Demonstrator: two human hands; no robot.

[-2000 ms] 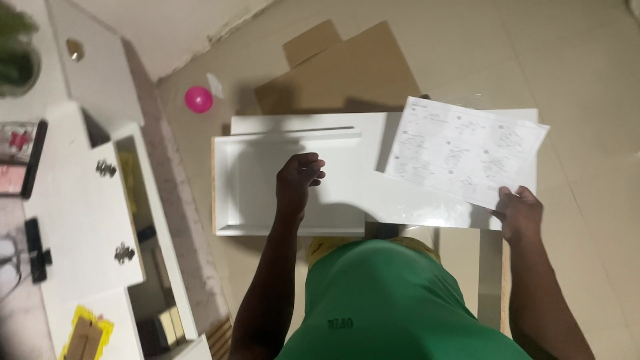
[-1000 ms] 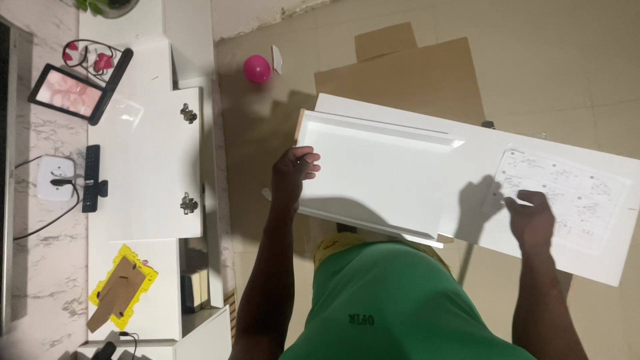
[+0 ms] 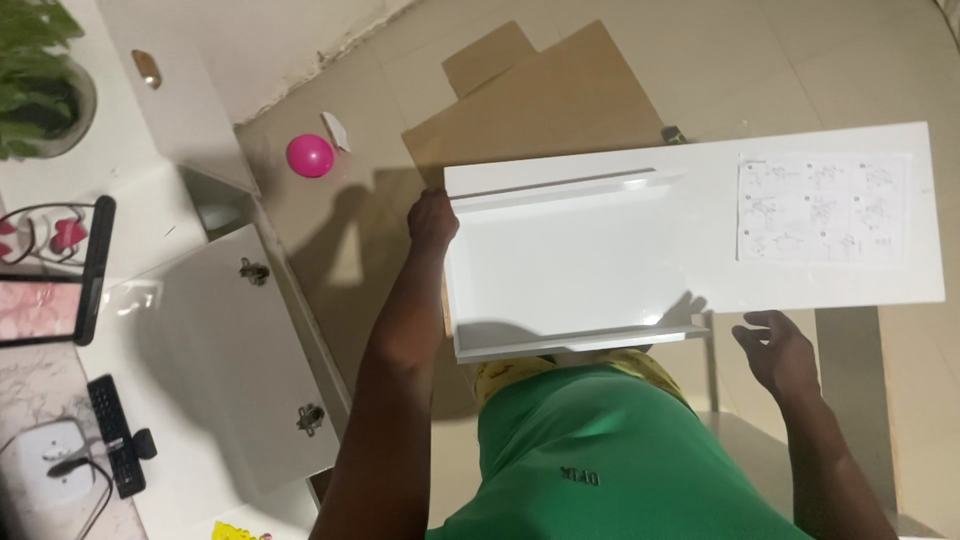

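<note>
A white three-sided drawer assembly (image 3: 562, 262), with raised edges at its left, top and bottom, lies on a long white board (image 3: 712, 225). My left hand (image 3: 433, 219) is at the assembly's upper left corner; its fingers are partly hidden, so I cannot tell how firmly they hold. On the right part of the board lies a printed instruction sheet (image 3: 821, 210) with small assembly drawings. Just below the board's near edge is my right hand (image 3: 776, 349), its fingers apart and holding nothing.
Brown cardboard (image 3: 540, 105) lies on the tiled floor beyond the board, beside a pink ball (image 3: 310, 155). At left stands a white cabinet with a hinged door (image 3: 225, 360), a remote control (image 3: 116, 435), a picture frame (image 3: 45, 307) and a potted plant (image 3: 45, 97).
The sheet, in my right hand two seconds ago, now lies on the board. My right hand has come away from it. My left hand has moved to the assembly's upper left corner.
</note>
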